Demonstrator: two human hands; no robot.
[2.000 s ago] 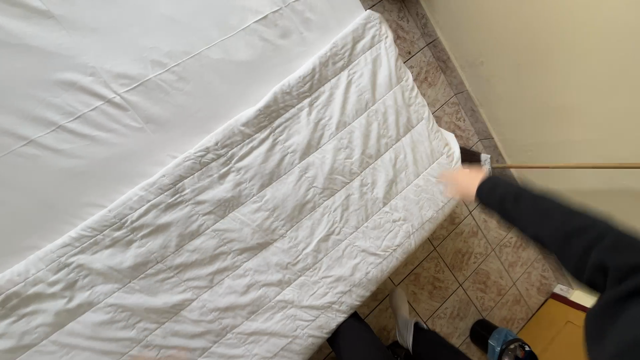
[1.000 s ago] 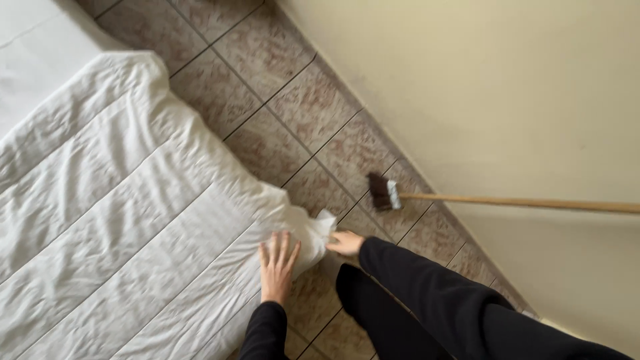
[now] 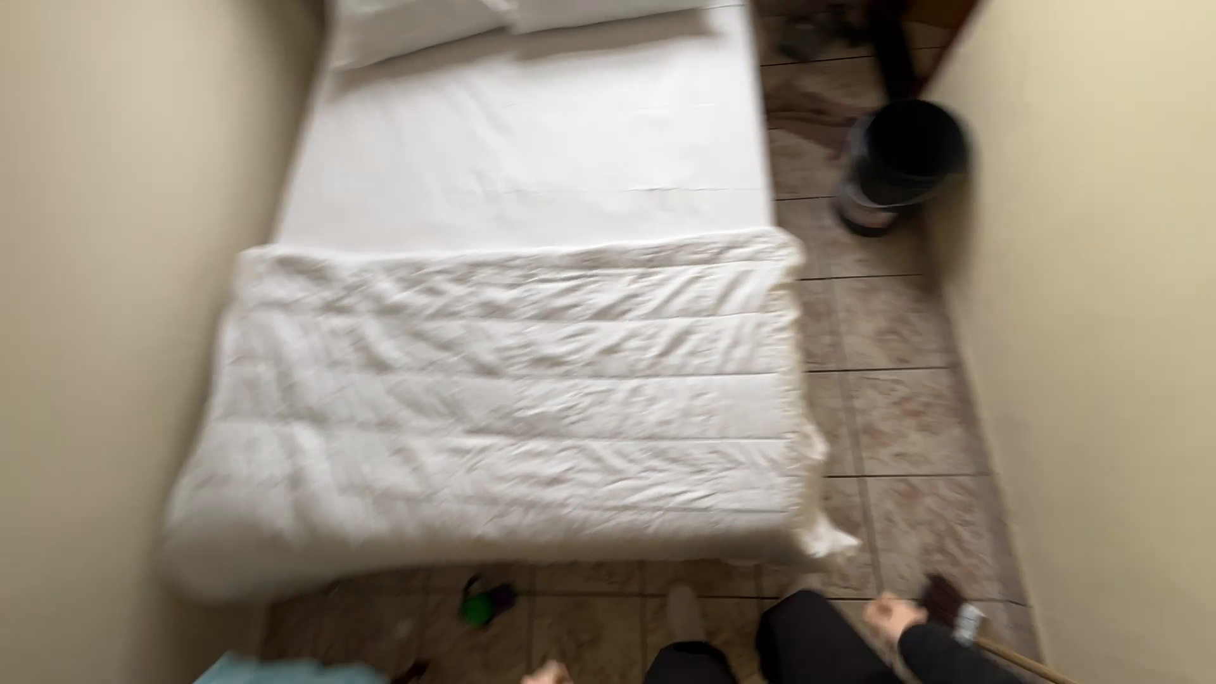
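A white quilted comforter (image 3: 513,408) lies folded across the foot half of a bed, over a smooth white sheet (image 3: 551,142). White pillows (image 3: 418,28) rest at the far end. My right hand (image 3: 891,617), in a black sleeve, is at the lower right, off the comforter's ruffled corner and beside the broom's brush; its fingers look curled, but blur hides whether it holds anything. My left hand (image 3: 547,674) barely shows at the bottom edge, below the comforter and apart from it; most of it is out of the frame.
A black bucket (image 3: 902,161) stands on the tiled floor by the right wall. A broom (image 3: 950,608) with a wooden handle lies at the lower right. A green object (image 3: 478,609) is on the floor past the bed's foot, with light blue fabric (image 3: 285,670) at the bottom left.
Both hands have come away from the comforter's corner, which they were touching a second ago. The view has swung widely to take in the whole bed.
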